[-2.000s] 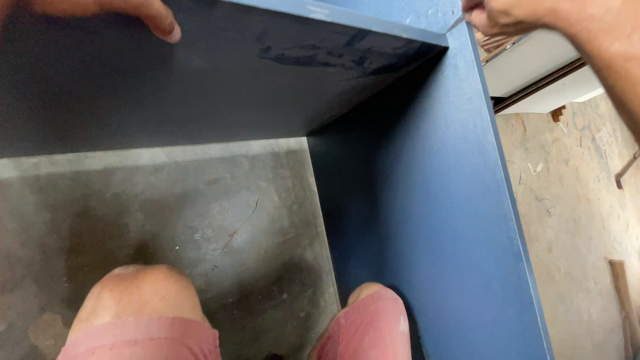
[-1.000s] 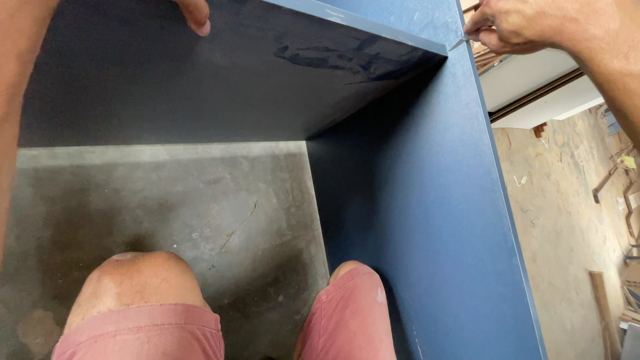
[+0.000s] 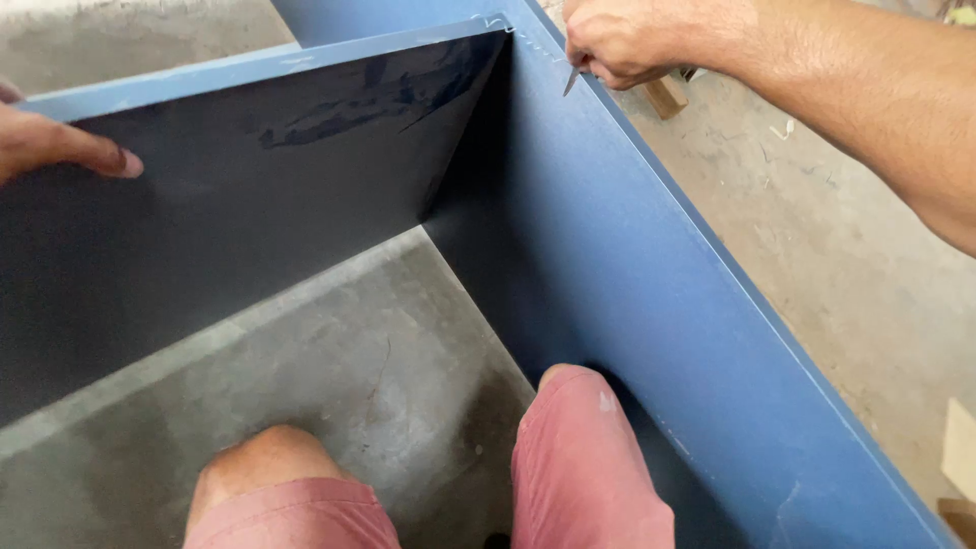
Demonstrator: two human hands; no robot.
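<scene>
A blue panel (image 3: pixel 648 252) stands on its edge on the right, and a second blue panel (image 3: pixel 267 175), dark on its shaded face, meets it in a corner at the top. Along the second panel's upper edge are whitish marks, with a ragged whitish bit at the joint. My left hand (image 3: pixel 61 149) rests over that edge at the far left, one finger down its face. Closed around a small thin pointed metal blade (image 3: pixel 570 81), my right hand (image 3: pixel 625 46) is at the right panel's top edge, just right of the joint. The blade's handle is hidden in my fingers.
My knees in pink shorts (image 3: pixel 595 450) are between the panels, above a grey concrete floor (image 3: pixel 381 366). Outside the right panel, a small wood block (image 3: pixel 665 97) lies near my right hand, and pale scraps (image 3: pixel 782 130) lie on the floor.
My right hand has moved from beside the corner joint to farther along the right panel's edge, and the blade now shows plainly. The view has turned and shifted.
</scene>
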